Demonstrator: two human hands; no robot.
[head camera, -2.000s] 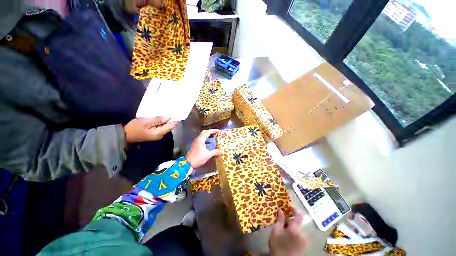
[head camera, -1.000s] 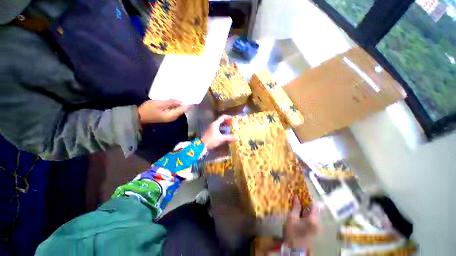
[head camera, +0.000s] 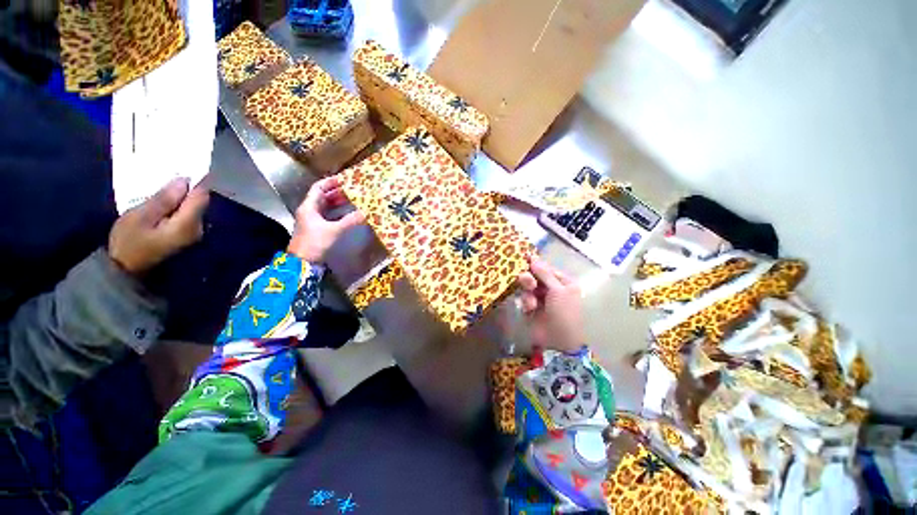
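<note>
A thick pile of orange leopard-print cut panels with dark palm-like motifs lies in front of me, held between both hands. My left hand grips its far left corner. My right hand grips its right edge near the near corner. The underside of the pile is hidden. More leopard piles stand just beyond it: a block, a smaller one and a long narrow one.
At left a person's hand holds a white paper sheet, with leopard panels above it. A brown cardboard sheet, a blue object, a white calculator and tangled offcuts lie around.
The view has swung right and down, so the scraps heap now shows at right. The pile sits further left in the picture, still in both hands. My right hand and patterned sleeve show more clearly.
</note>
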